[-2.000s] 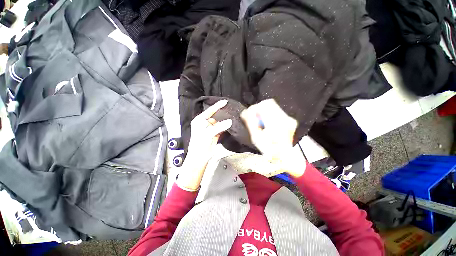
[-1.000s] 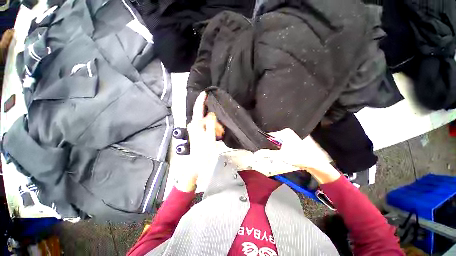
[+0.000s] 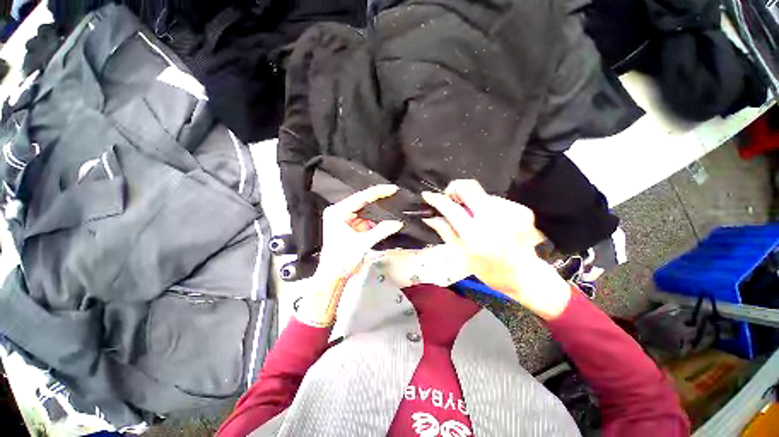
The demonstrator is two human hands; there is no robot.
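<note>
A black garment point(image 3: 478, 94) with specks of lint lies bunched in front of me. My left hand point(image 3: 352, 235) is at its near edge, with thumb and forefinger on the folded edge. My right hand point(image 3: 483, 230) is just to the right, its fingertips on the same folded edge. A small reddish glint point(image 3: 466, 207) shows in my right hand, likely the thread snips. A thin dark line shows at the right fingertips; I cannot tell if it is a needle or thread.
A grey garment with white piping point(image 3: 171, 230) lies at left. Two black thread spools point(image 3: 285, 258) stand beside my left hand. Dark garments point(image 3: 243, 68) are heaped behind and at right. A blue plastic crate point(image 3: 717, 260) and a cardboard box point(image 3: 709, 380) are on the floor at right.
My right hand has come up and left from its place a second ago and is nearer my left hand. The garment's edge is now folded between both hands. The view has shifted slightly.
</note>
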